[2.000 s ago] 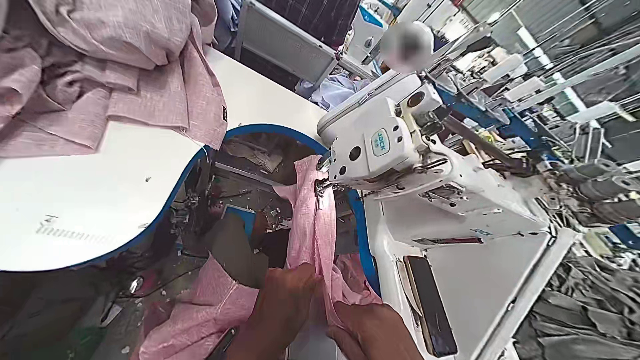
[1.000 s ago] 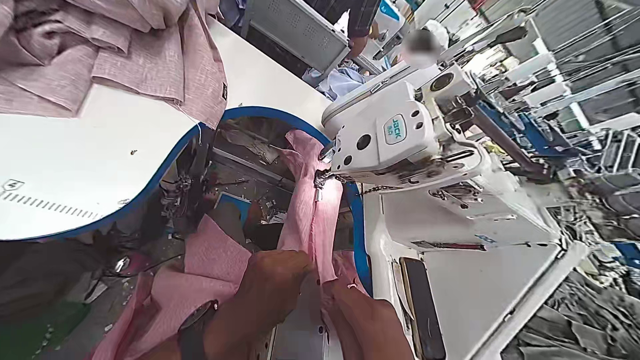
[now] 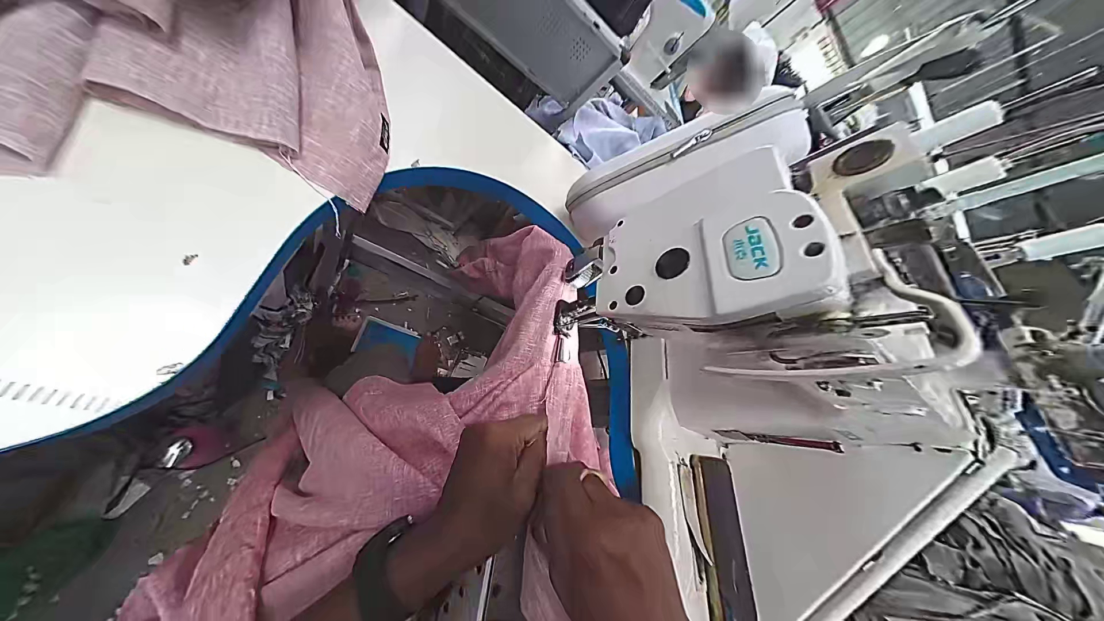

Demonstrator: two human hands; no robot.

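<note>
Pink woven fabric runs from the lower left up to the presser foot of a white Jack industrial sewing machine. Just below the foot, my left hand pinches the fabric, a dark band around its wrist. My right hand, with a ring on one finger, grips the cloth edge right beside it. The two hands are nearly touching, and the fingertips are partly hidden in the folds. Beyond the foot the cloth hangs over the curved cutout.
A white tabletop with a blue edge curves around the left side, bearing a pile of paler pink cloth. Dark grey cloth lies at the lower right. Beyond the machine, a person and light blue cloth show.
More of the pink fabric is now bunched left of my left hand, and its far end has shifted at the presser foot. Both hands keep their grip below the foot.
</note>
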